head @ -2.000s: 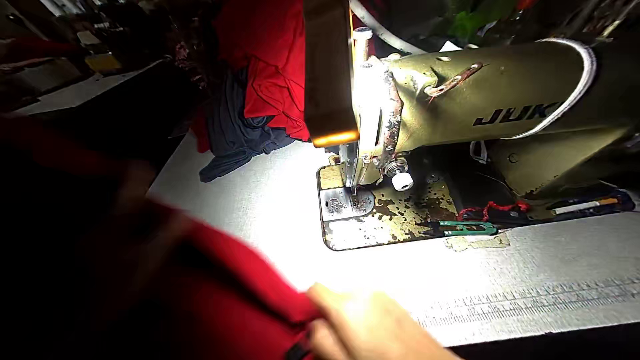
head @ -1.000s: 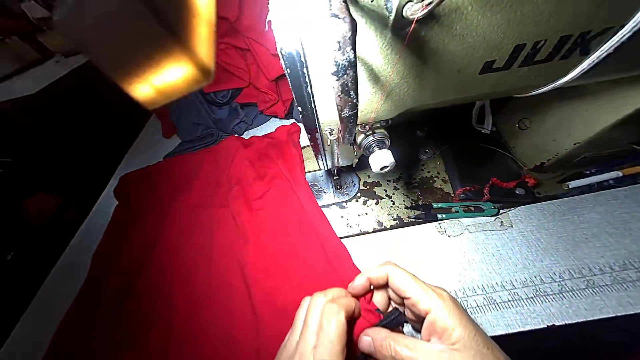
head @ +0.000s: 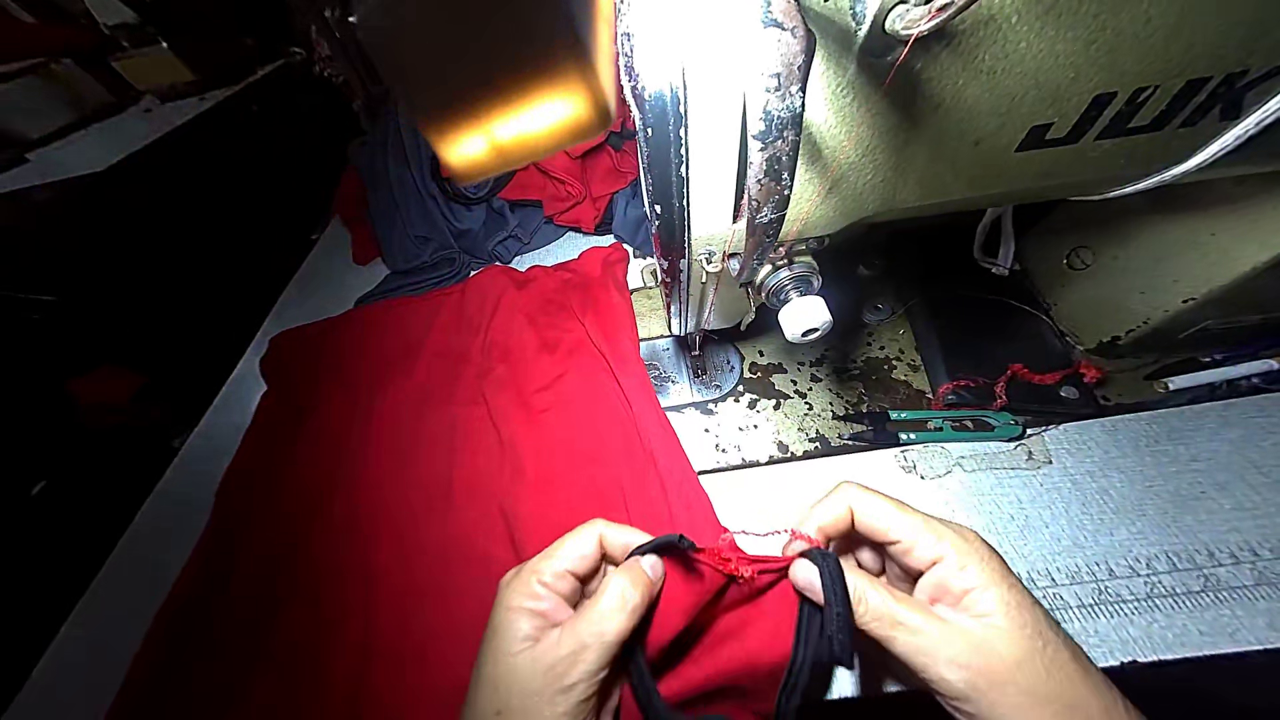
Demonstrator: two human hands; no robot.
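A red knit fabric piece [head: 450, 430] lies spread over the table, left of the sewing machine's presser foot [head: 697, 350]. Near the front edge, my left hand [head: 570, 610] pinches its edge, where a black binding strip [head: 665, 545] begins. My right hand [head: 920, 590] pinches the same edge further right, at another length of black binding [head: 832, 600]. Between the two hands runs a short red stretch with loose, frayed red thread [head: 735, 555]. The fabric's lower part hangs out of view.
The Juki sewing machine [head: 950, 130] stands behind, its lamp housing [head: 520, 120] at upper left. Green thread snips [head: 945, 426] and red thread scraps [head: 1050, 375] lie beside its bed. Dark blue garments [head: 430, 220] are heaped behind the fabric. A ruler scale [head: 1150, 590] marks the table.
The red fabric, blurred and lifted two seconds ago, now lies spread on the table. My hands, close together on its bunched edge one second ago, are now apart, with the edge stretched between them.
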